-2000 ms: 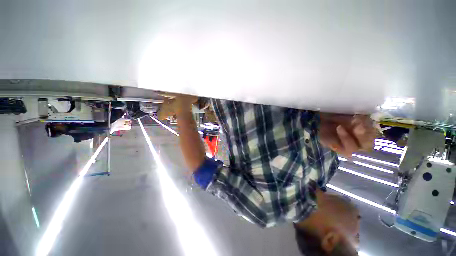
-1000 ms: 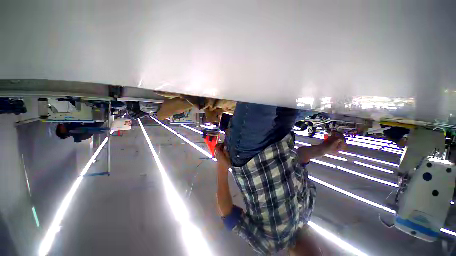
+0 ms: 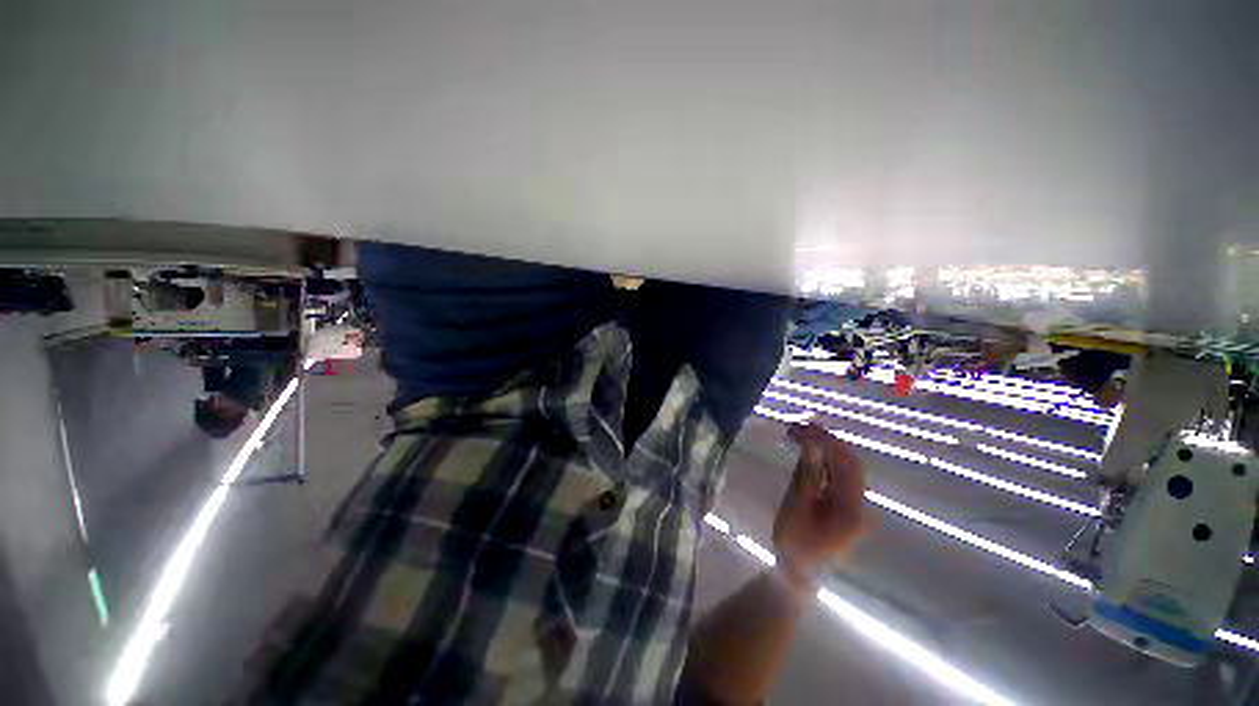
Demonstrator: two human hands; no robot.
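The view is upside down. A blurred white surface (image 3: 594, 124) fills the upper part of the picture. A person in a plaid shirt (image 3: 483, 552) and blue trousers (image 3: 470, 310) stands close in front of the camera, shown inverted. This person's bare hand (image 3: 822, 503) is raised at the right of the body with bent fingers; no held thing can be made out. It appears to be another person's hand. Neither of my own hands can be seen.
A white sewing machine (image 3: 1167, 566) with a blue stripe hangs inverted at the right. Another machine (image 3: 193, 306) shows at the left, with a second person (image 3: 235, 393) beyond it. Bright ceiling light strips (image 3: 207, 531) run across the lower picture.
The person in plaid has moved left and closer, with the head now out of view. The tan cloth near centre-left is now out of sight. The second person's pose has changed.
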